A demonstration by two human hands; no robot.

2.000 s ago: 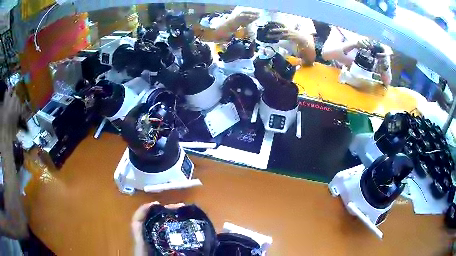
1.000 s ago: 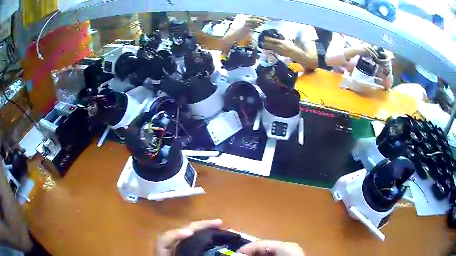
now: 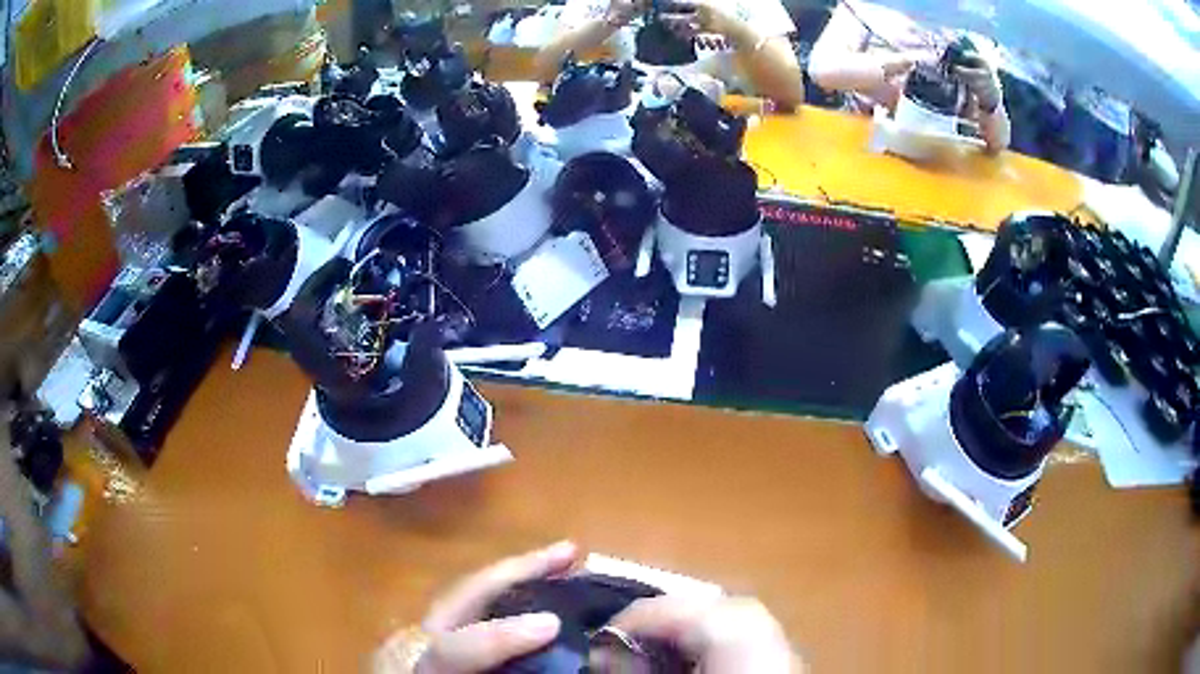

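A black camera head (image 3: 569, 608) lies low in the view, cut off by the bottom edge. My left hand (image 3: 480, 625) holds it from the left, thumb and fingers around its shell. My right hand (image 3: 704, 635) is on its right side, fingers bent over it, partly cut off by the bottom edge. A white strip (image 3: 645, 571), like an antenna or base edge, shows behind the head. The inside of the head is mostly hidden by my fingers.
A camera unit with open wiring (image 3: 384, 428) stands at the left; another (image 3: 967, 435) stands at the right. Several units crowd the mat behind. Black ring-like parts (image 3: 1119, 316) lie at far right. Two people's hands work on units across the bench.
The open head with its circuit board showing has turned, and its board is now hidden. My right hand has come onto it. The view has tilted, so the bench things sit higher.
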